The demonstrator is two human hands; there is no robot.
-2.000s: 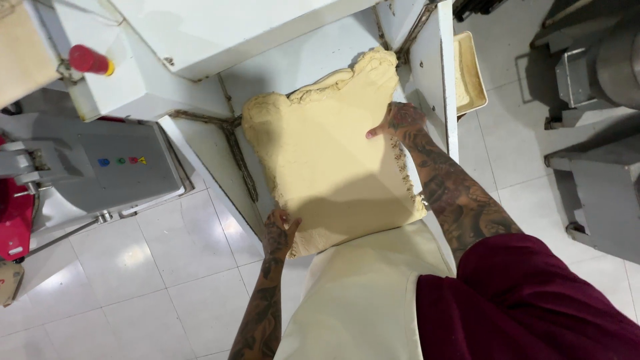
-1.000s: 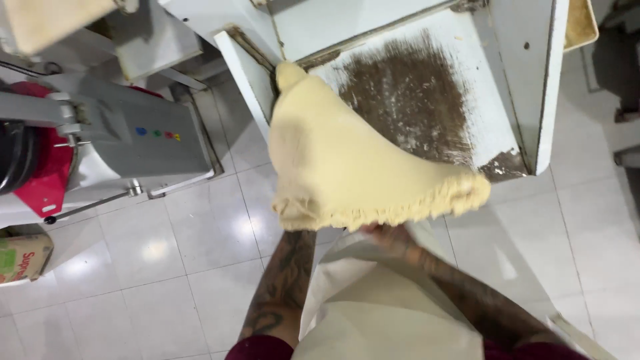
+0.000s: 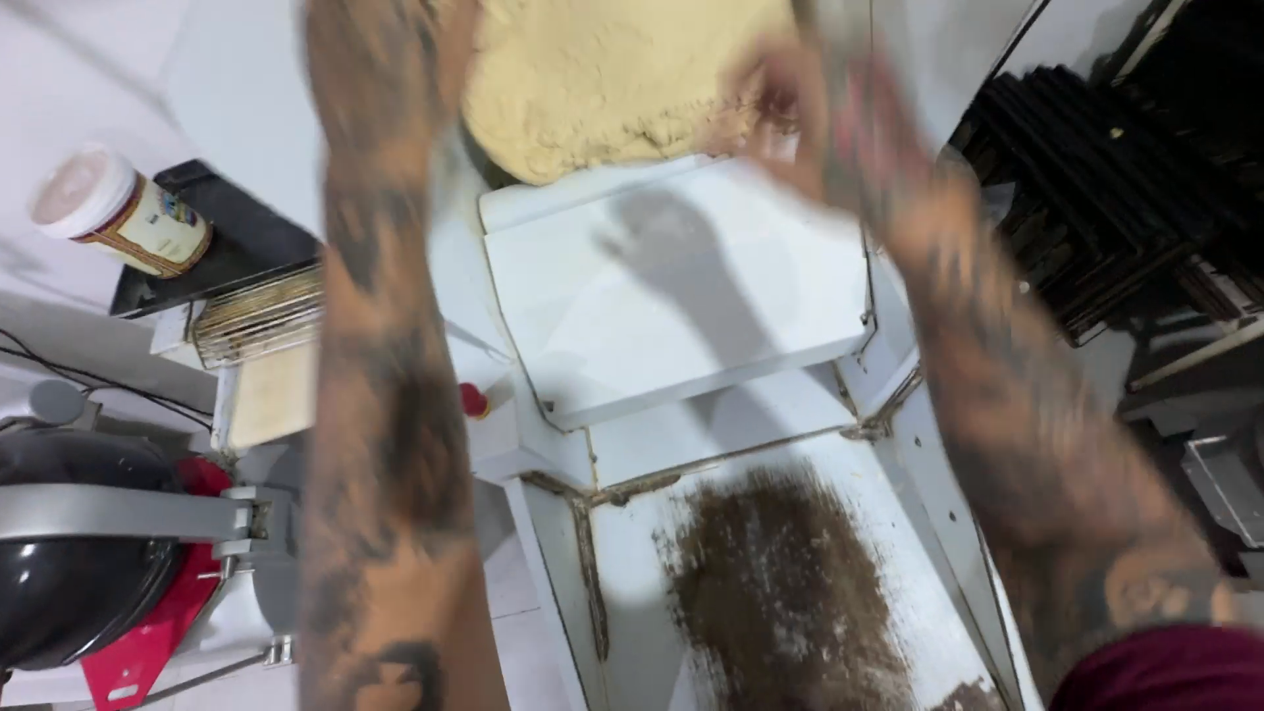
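Observation:
A thick slab of pale dough (image 3: pixel 622 79) lies at the top of the white dough sheeter (image 3: pixel 681 286), with its ragged near edge above the sloping cover. My right hand (image 3: pixel 780 118), blurred by motion, is at the dough's right near corner; whether it touches the dough cannot be told. At the dough's left side, my left hand (image 3: pixel 449 30) is mostly cut off by the top edge of the view, so its fingers are hidden. Below the cover, the sheeter's lower tray (image 3: pixel 632 592) shows a worn brown patch.
A labelled plastic tub (image 3: pixel 123 212) stands on a black tray (image 3: pixel 247 232) at left. Below are a wire rack (image 3: pixel 262 316) and a machine with a black bowl (image 3: pixel 79 543). A red button (image 3: pixel 474 400) sits on the sheeter's left side. Stacked dark trays (image 3: pixel 1116 188) are at right.
The dough lay on the lower tray, then hung folded above its near end from my hands. Now it is up at the sheeter's top, and both arms reach far forward. The view has shifted strongly.

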